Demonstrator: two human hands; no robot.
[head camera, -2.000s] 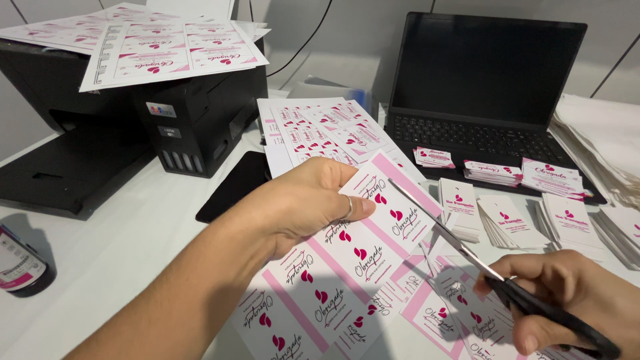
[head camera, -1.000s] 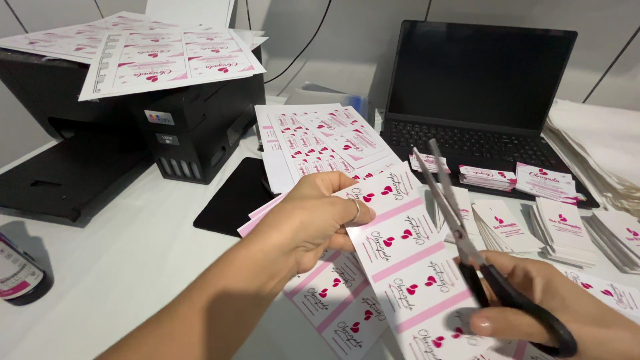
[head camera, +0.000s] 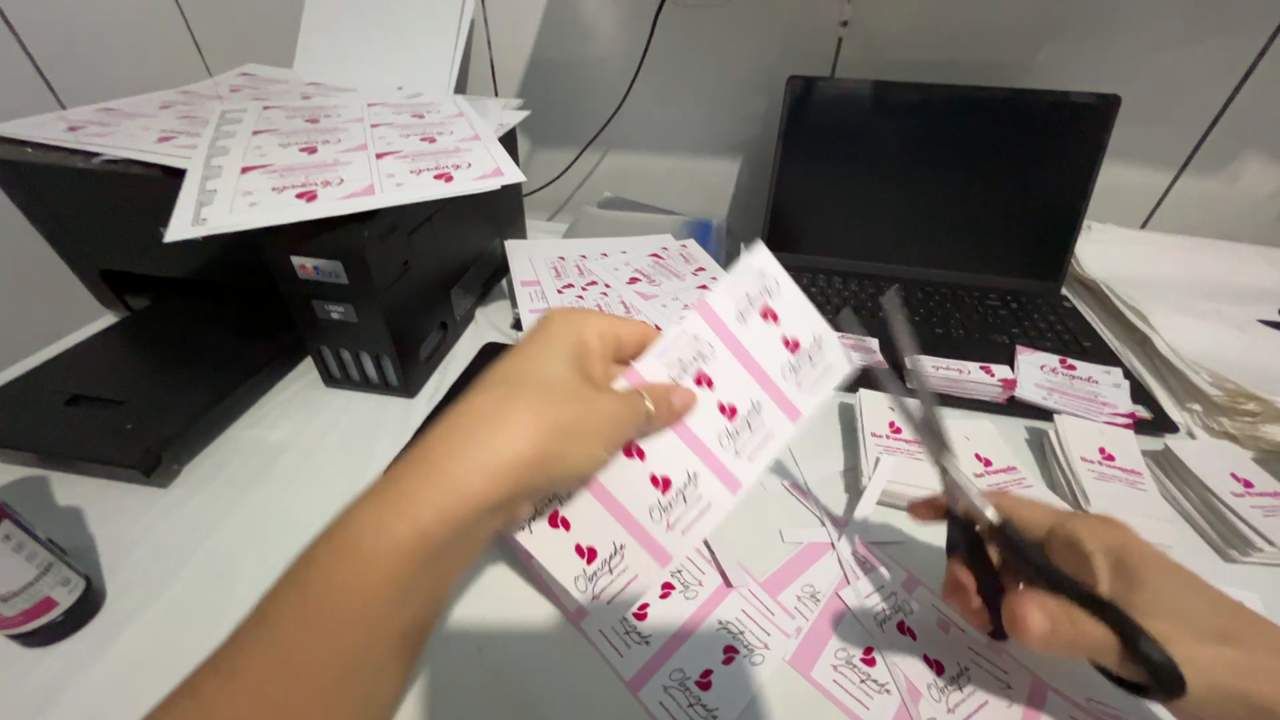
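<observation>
Between the thumb and fingers of my left hand (head camera: 590, 400) is a printed paper strip (head camera: 715, 425) of pink and white cards, held up and tilted above the table. My right hand (head camera: 1080, 590) has its fingers in the black handles of a pair of scissors (head camera: 935, 440). The blades point up and stand a little apart, to the right of the strip, and look blurred. Below both hands lie more printed card strips (head camera: 700, 650) and thin paper offcuts (head camera: 835, 510), partly hidden by the held strip.
A black laptop (head camera: 940, 180) stands behind, with small card stacks (head camera: 960, 380) on its front edge and tag stacks (head camera: 1110, 470) before it. A black printer (head camera: 400, 290) bearing printed sheets (head camera: 340, 160) is at left, a dark bottle (head camera: 40, 580) nearer. More sheets (head camera: 620, 270) lie behind my left hand.
The strip in my left hand has been raised and turned so that it slants up to the right. The scissors were cutting along a strip's edge two seconds ago; now they are off the paper.
</observation>
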